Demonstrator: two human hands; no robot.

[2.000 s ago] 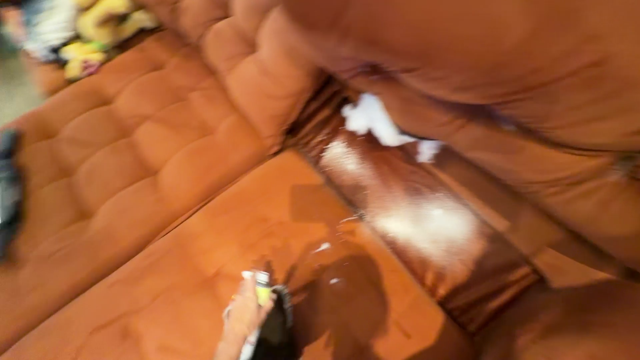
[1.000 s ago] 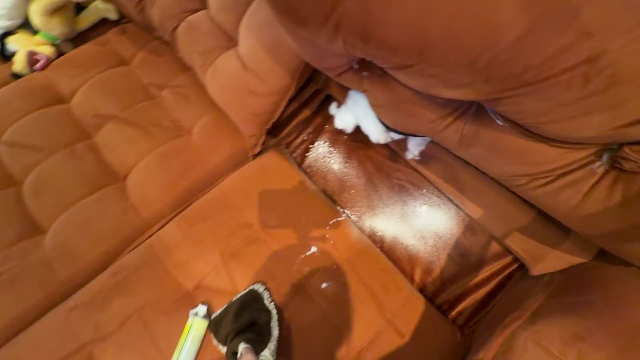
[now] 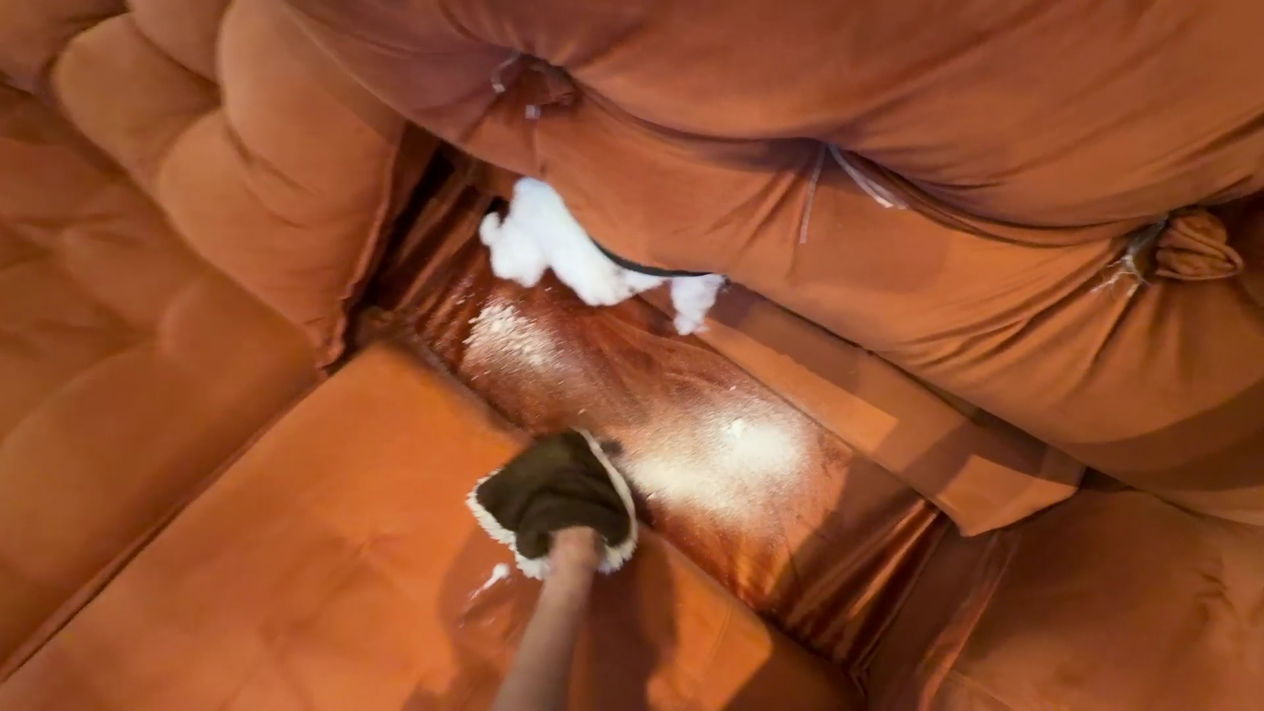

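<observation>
My right hand [image 3: 574,545] is at the lower middle, its forearm rising from the bottom edge. A dark cloth mitt [image 3: 549,486] with a fleecy white edge covers it, so the fingers are hidden. The mitt rests over the front edge of the brown strip of upholstery [image 3: 642,370], beside a large patch of white powder [image 3: 726,459]. A smaller powder patch [image 3: 509,336] lies farther up the strip. A small white blob [image 3: 497,573] marks the orange seat cushion [image 3: 267,553] just left of my wrist. My left hand is out of view.
White stuffing [image 3: 558,242] pokes out beneath the tufted backrest [image 3: 750,207], with a loose piece [image 3: 696,299] hanging beside it. An orange fabric flap [image 3: 889,425] runs along the back of the strip. Another tufted cushion [image 3: 257,168] rises at the left; more seat [image 3: 1116,602] lies at the right.
The mitt has moved up from the seat cushion to the edge of the powdered strip. The white and yellow-green tube seen earlier beside it is out of view. The view has moved closer.
</observation>
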